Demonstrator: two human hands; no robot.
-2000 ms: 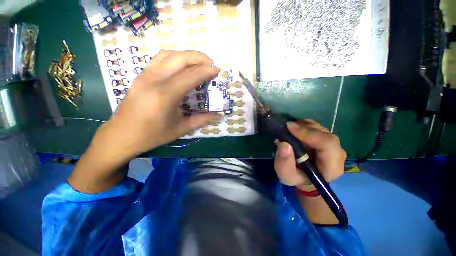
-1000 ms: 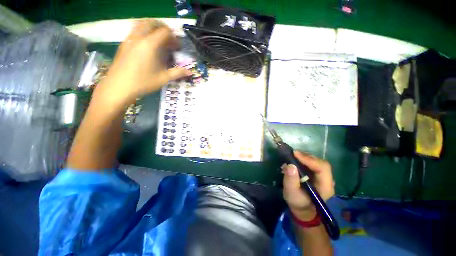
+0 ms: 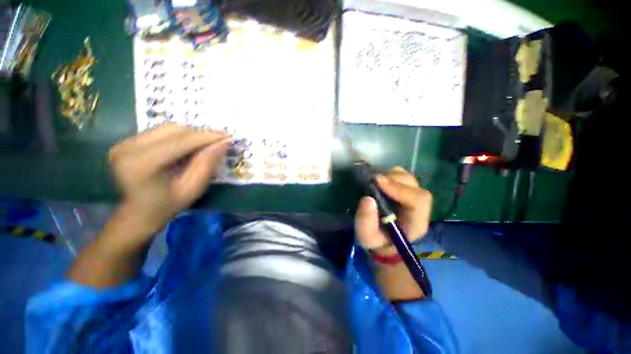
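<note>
A white component sheet point(image 3: 277, 97) lies on the green mat with rows of small dark pieces on its left and tan spots along its lower edge. My left hand point(image 3: 169, 162) is over the sheet's lower left, thumb and forefinger close together; blur hides whether anything is between them. My right hand point(image 3: 394, 211) holds a black soldering iron point(image 3: 395, 238) like a pen, its tip just right of the sheet. Blue circuit boards point(image 3: 197, 22) lie in a heap at the sheet's upper left.
A black fan point(image 3: 290, 14) stands behind the sheet. A white tray of grey speckled parts point(image 3: 401, 69) is to the right. Farther right are a red light point(image 3: 483, 158) and a yellow sponge point(image 3: 556, 142). Gold-coloured pins point(image 3: 77, 86) and a clear bag point(image 3: 26, 40) lie left.
The board first in my left hand is no longer there. My left hand went up to the board heap, then came back down to the sheet. My right hand still holds the iron.
</note>
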